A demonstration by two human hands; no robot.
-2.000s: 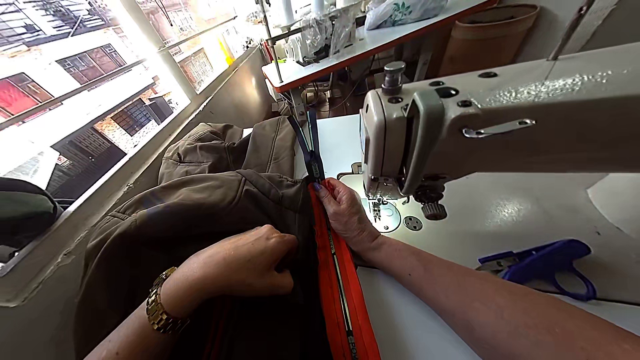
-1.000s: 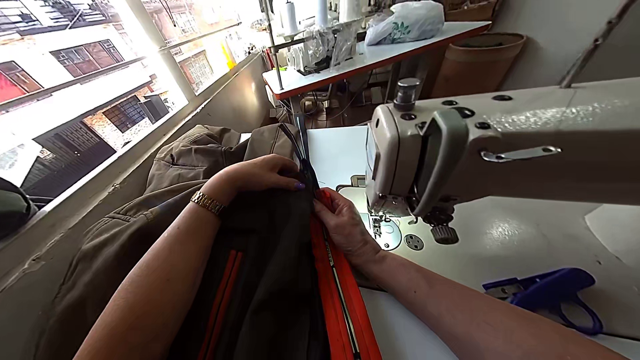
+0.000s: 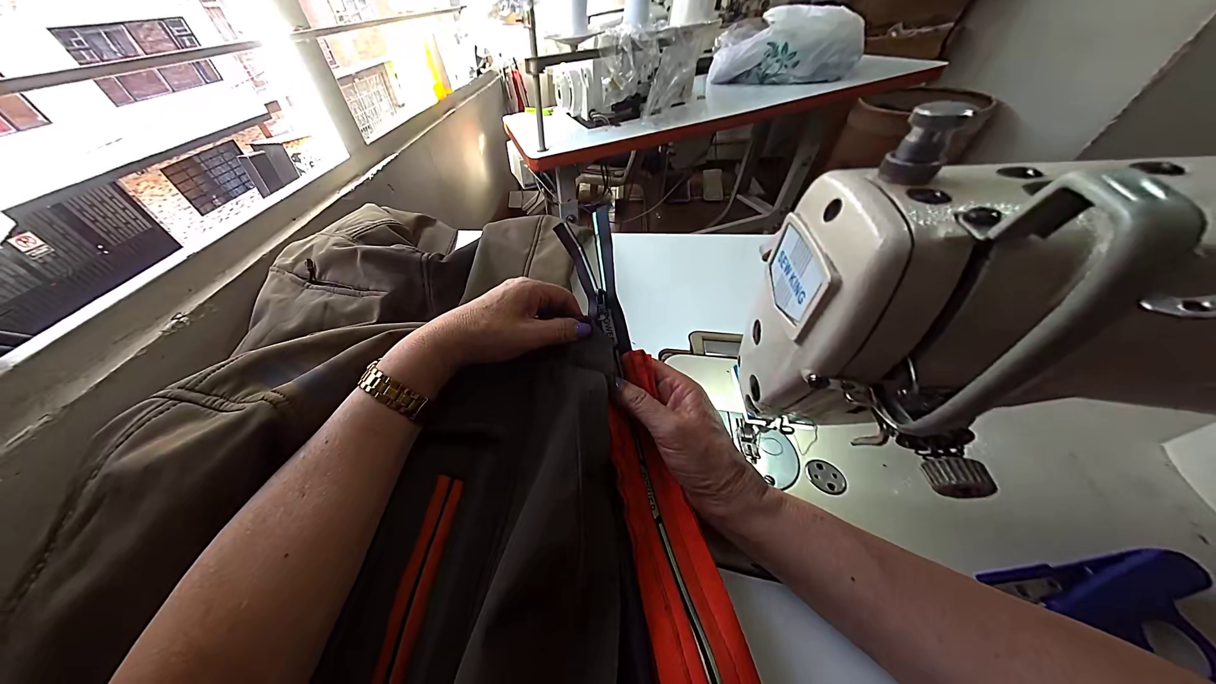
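A dark olive-brown garment (image 3: 332,285) lies across the sewing table, a black zipper (image 3: 602,275) running along its edge with its loose tape ends pointing away from me. My left hand (image 3: 503,328) pinches the dark fabric beside the upper zipper. Just below and to the right, my right hand (image 3: 686,432) grips the top of the red strip (image 3: 689,551) that borders the zipper. A red-edged pocket opening (image 3: 418,575) shows in the dark panel. The presser foot (image 3: 750,439) of the sewing machine (image 3: 950,285) stands right of my right hand, not touching the fabric.
Blue-handled thread snips or scissors (image 3: 1111,589) lie at the lower right. A window ledge (image 3: 190,323) borders the left. Behind stands another table (image 3: 646,133) with a machine, thread cones and a white plastic bag (image 3: 793,46); a brown bin (image 3: 902,123) is beside it.
My left hand has moved from low on the garment up to the zipper's top, uncovering the red-edged pocket opening. My right hand stays on the red strip.
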